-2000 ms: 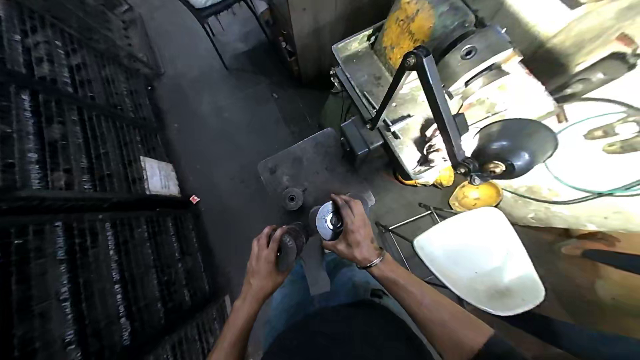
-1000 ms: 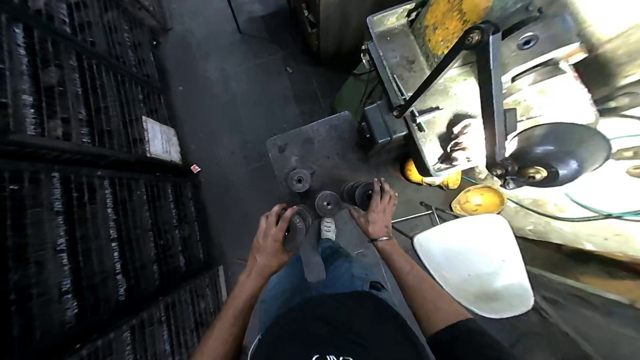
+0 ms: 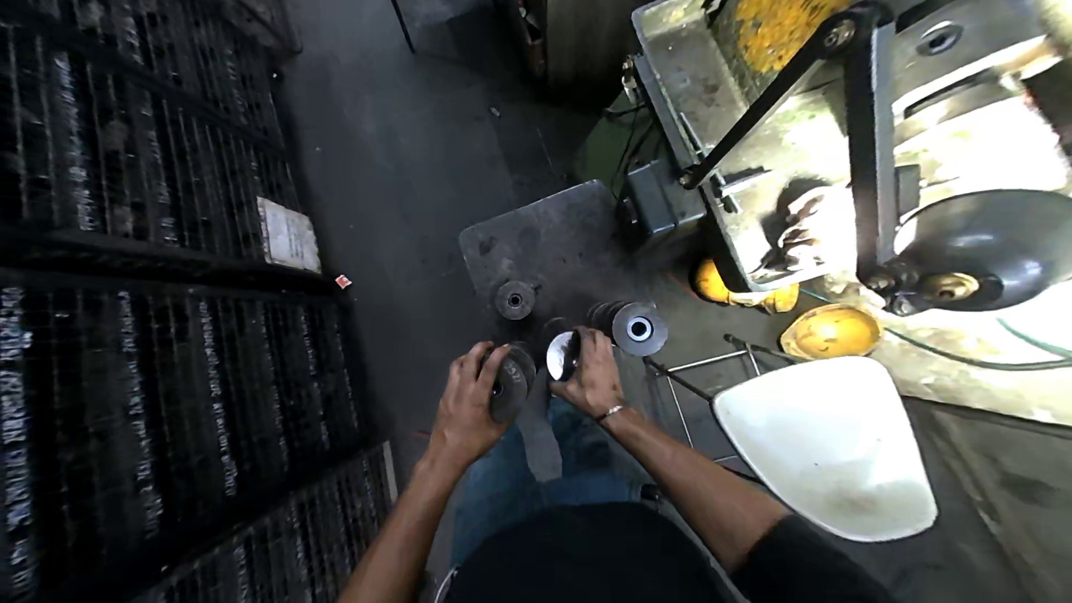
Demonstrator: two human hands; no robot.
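Note:
My left hand [image 3: 479, 398] grips the rim of a dark round metal disc [image 3: 512, 381], which bears faint writing. My right hand [image 3: 590, 373] holds a round metal piece with a bright, shiny face [image 3: 562, 356], tilted toward the left. Just beyond the right hand stands a stack of grey discs, the top one with a central hole [image 3: 641, 328]. Another holed disc [image 3: 514, 300] sits on a dark metal plate [image 3: 553, 226]. What lies under the two hands is partly hidden.
Black metal racks [image 3: 167, 251] line the left. At the upper right stands a machine with a metal tray [image 3: 691, 67] and a black lamp [image 3: 988, 247]. A white seat [image 3: 829, 452] on metal legs and a yellow bowl-shaped object [image 3: 831, 331] are at the right.
My right hand has moved left from the stack of discs at the right and now holds the bright-faced piece. The left hand stays on its dark disc.

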